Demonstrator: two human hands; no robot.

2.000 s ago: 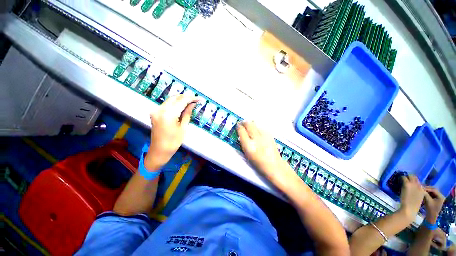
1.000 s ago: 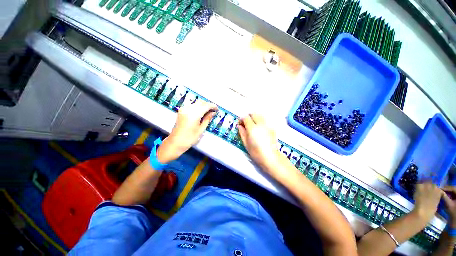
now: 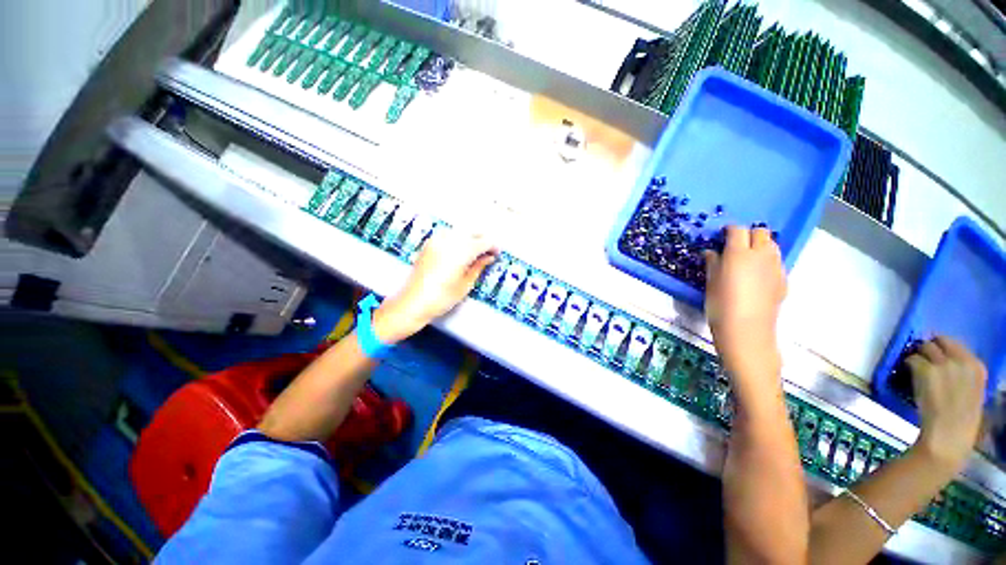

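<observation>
A long green circuit board panel (image 3: 574, 313) with pale patches lies in the metal rail. My left hand (image 3: 443, 276) is over the panel, wearing a blue wrist band; its fingertips are bent together, and whether they pinch a part cannot be seen. My right hand (image 3: 748, 289) reaches into the near end of a blue bin (image 3: 761, 138). Its fingertips are in the heap of small dark components (image 3: 669, 234), and what they hold is hidden.
A comb-like green board piece (image 3: 340, 57) lies at the upper left beside a small pile of parts (image 3: 435, 73). Green panels (image 3: 761, 55) stand behind the bin. A tan card (image 3: 601, 138) holds a whitish ring. Another person's hand (image 3: 946, 400) is in a second bin (image 3: 962, 289).
My right hand has left the panel and moved right into the blue bin. My left hand stays over the panel. The view has shifted, showing more of the upper-left board piece.
</observation>
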